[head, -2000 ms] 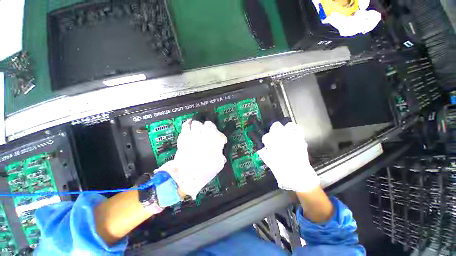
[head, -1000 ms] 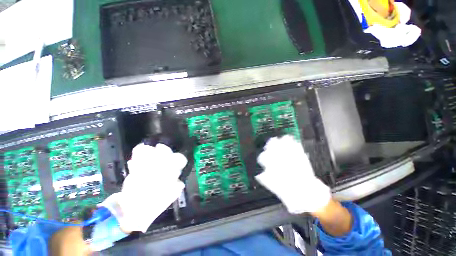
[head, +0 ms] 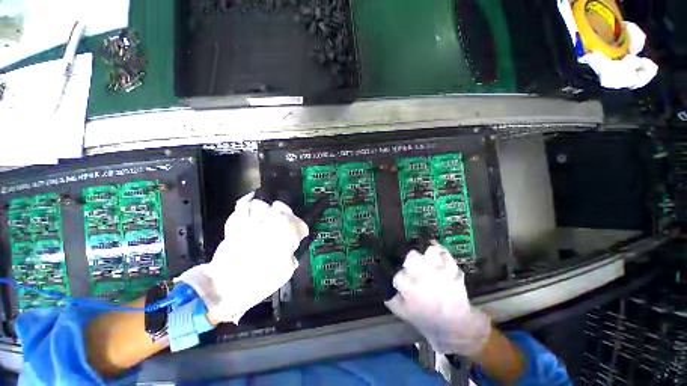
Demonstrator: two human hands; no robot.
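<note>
A flat black carrier (head: pixel 388 170) with white lettering along its far edge lies in front of me and holds two blocks of green circuit boards (head: pixel 343 226). My left hand (head: pixel 256 256), white-gloved with a light blue wrist strap, is over the carrier's left edge. Its fingers are curled, with small dark parts at the fingertips, partly hidden. My right hand (head: pixel 437 298), also white-gloved, is over the near middle of the carrier. Its fingers are curled around a dark clump, likely small black components, blurred against the black carrier.
A second carrier (head: pixel 75 219) with green boards lies left. Silvery rails (head: pixel 377 117) run along both sides. Beyond are a black component tray (head: pixel 256 60), a metal-leaded pile (head: pixel 123 60), papers (head: pixel 45 105) with a pen, a dark elongated object, and a yellow tape roll (head: pixel 600 29) on white cloth.
The view has shifted, with the carriers sitting further right in the picture. My left hand has moved from over the boards to the carrier's left edge. My right hand has moved nearer the carrier's near side.
</note>
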